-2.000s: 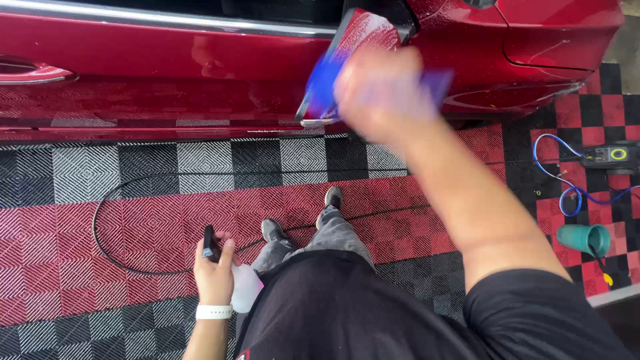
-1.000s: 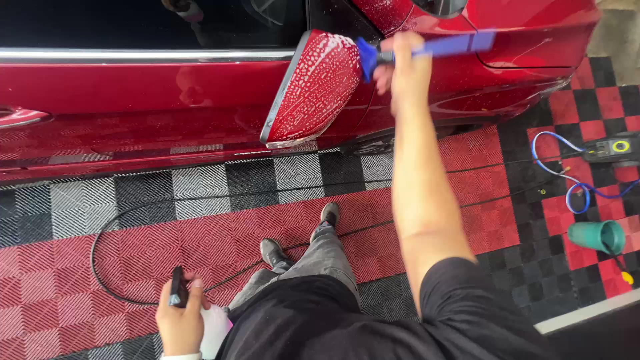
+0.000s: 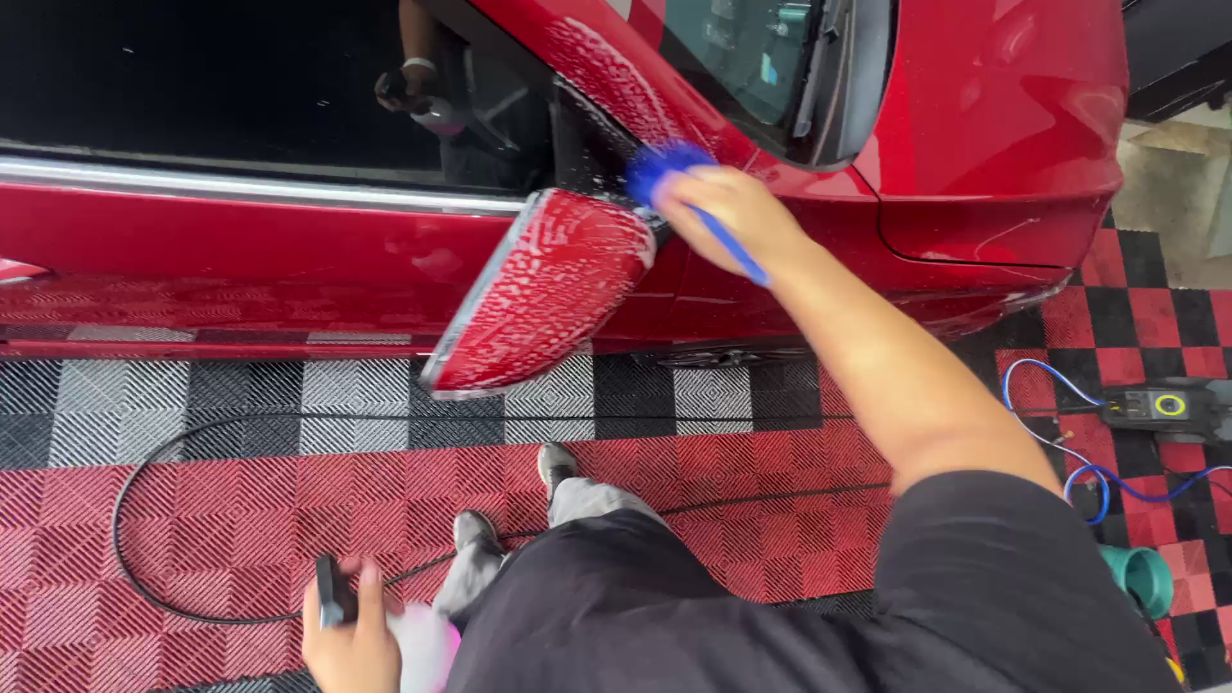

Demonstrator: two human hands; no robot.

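Note:
My right hand (image 3: 724,214) grips a blue-handled brush (image 3: 727,245), whose blurred blue bristles lie at the base of the windshield pillar, just above the side mirror (image 3: 549,289) of a red car (image 3: 289,255). White foam coats the mirror's red housing and streaks the pillar (image 3: 616,82). At the lower left my left hand (image 3: 354,626) is closed around the black head of a spray bottle (image 3: 423,647); its translucent body with pinkish liquid hangs beside my shirt. The side window (image 3: 260,87) reflects the hand and bottle.
A black cable (image 3: 154,452) loops over the red, black and grey floor tiles around my shoes (image 3: 474,529). On the right lie a black device with a yellow ring (image 3: 1160,404), a blue and white cord (image 3: 1097,472) and a teal container (image 3: 1143,579).
My right hand has moved the brush from the mirror area to the foamy base of the pillar. My left hand still holds the spray bottle low. The view has shifted to show the windshield.

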